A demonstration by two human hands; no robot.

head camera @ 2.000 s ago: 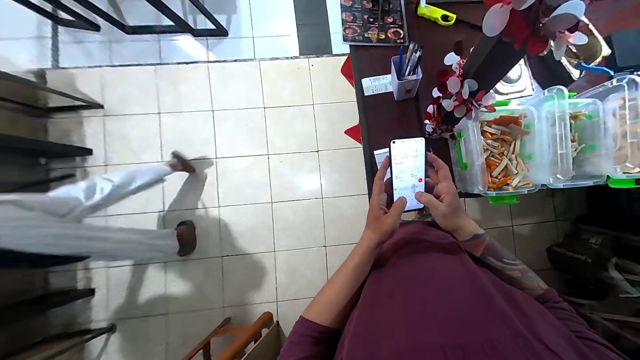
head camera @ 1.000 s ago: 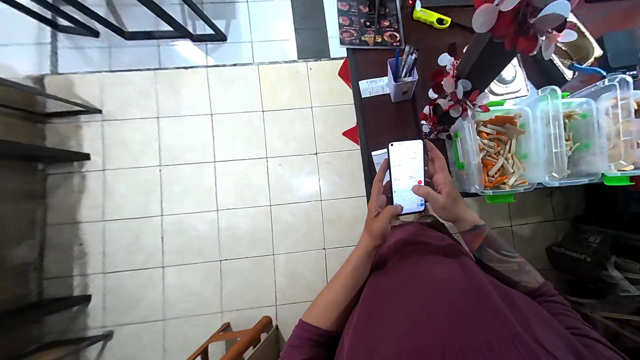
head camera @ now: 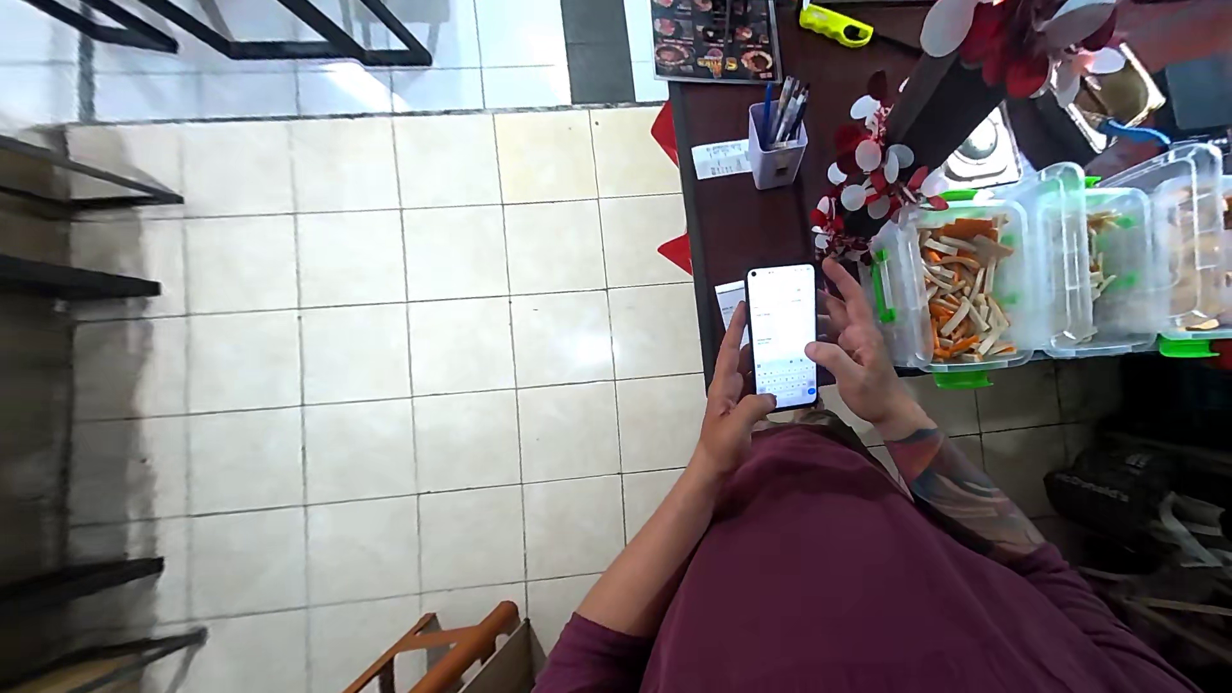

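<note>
A smartphone (head camera: 782,332) with a lit screen and an on-screen keyboard lies in my left hand (head camera: 736,409), whose fingers run along its left edge and whose thumb rests on the lower left of the screen. My right hand (head camera: 859,361) is at the phone's right side, its thumb over the screen's right edge and its fingers spread somewhat away. Whether those fingers still touch the phone's back cannot be seen. A printed paper slip (head camera: 731,306) lies on the dark table beside the phone, partly behind it and my left hand.
Clear lidded containers with cut strips (head camera: 967,289) line the right. A pen cup (head camera: 777,154), a paper slip (head camera: 722,160), a menu (head camera: 715,43), a yellow-green lighter (head camera: 835,26) and red-white decorations (head camera: 869,164) occupy the dark table (head camera: 717,217). A wooden chair (head camera: 452,650) stands below.
A walking person at the left two seconds ago is out of view. The fingers of my right hand have spread away from the phone's right edge, and its thumb has moved up the screen.
</note>
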